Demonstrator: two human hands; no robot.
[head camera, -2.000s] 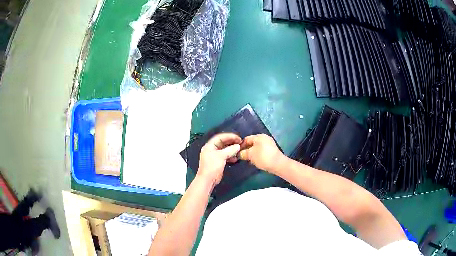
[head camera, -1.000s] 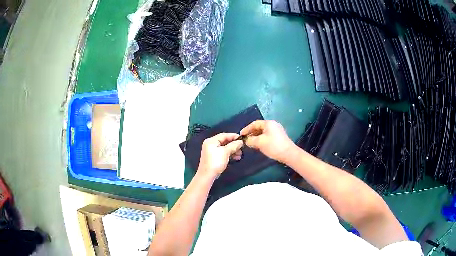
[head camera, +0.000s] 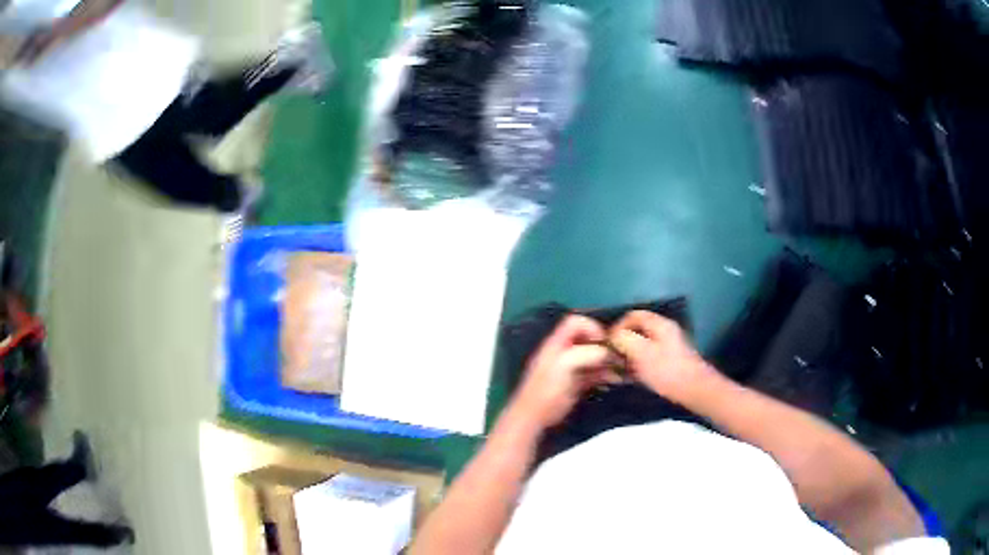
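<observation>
A black panel (head camera: 653, 404) lies on the green table in front of me, mostly under my hands and blurred. My left hand (head camera: 575, 366) and my right hand (head camera: 642, 345) meet over it, fingertips together. Both pinch a small dark cable end with a yellowish spot; blur and fingers hide its detail. Black cables (head camera: 436, 119) lie heaped in an open clear plastic bag (head camera: 531, 114) at the top.
A white sheet (head camera: 425, 314) overlaps a blue bin (head camera: 252, 325) holding cardboard. Black panels (head camera: 846, 163) cover the right side in rows. A carton with white items (head camera: 352, 515) stands at the lower left. A person in white top and dark trousers (head camera: 179, 152) is at the upper left.
The whole view has shifted, so the table things appear further right and lower. A person has come into view at the upper left. My hands stay together over the panel.
</observation>
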